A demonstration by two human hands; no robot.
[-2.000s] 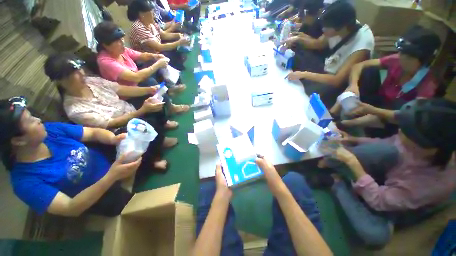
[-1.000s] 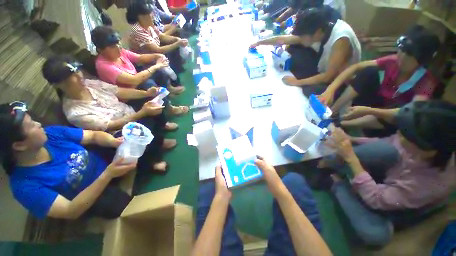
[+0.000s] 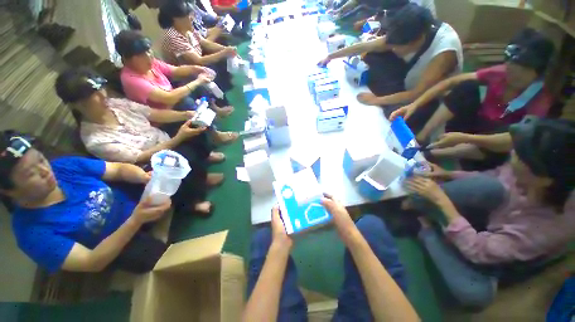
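A blue and white retail box (image 3: 304,204) is held between my two hands above my knees, at the near end of the white table. Its face with a blue lower part and a white outline figure is turned up. My left hand (image 3: 281,226) grips its left side. My right hand (image 3: 336,214) grips its right side. Both hands are bare. The fingers under the box are hidden.
An open shipping carton (image 3: 189,292) stands by my left leg. Open retail boxes (image 3: 383,171) and closed retail boxes (image 3: 331,119) are on the white table (image 3: 271,212). Workers sit along both sides. A neighbour at left holds a bagged product (image 3: 165,179).
My hands and the box stay in place. The closed boxes mid-table now form a closer row. The neighbour at far left has turned the face towards me.
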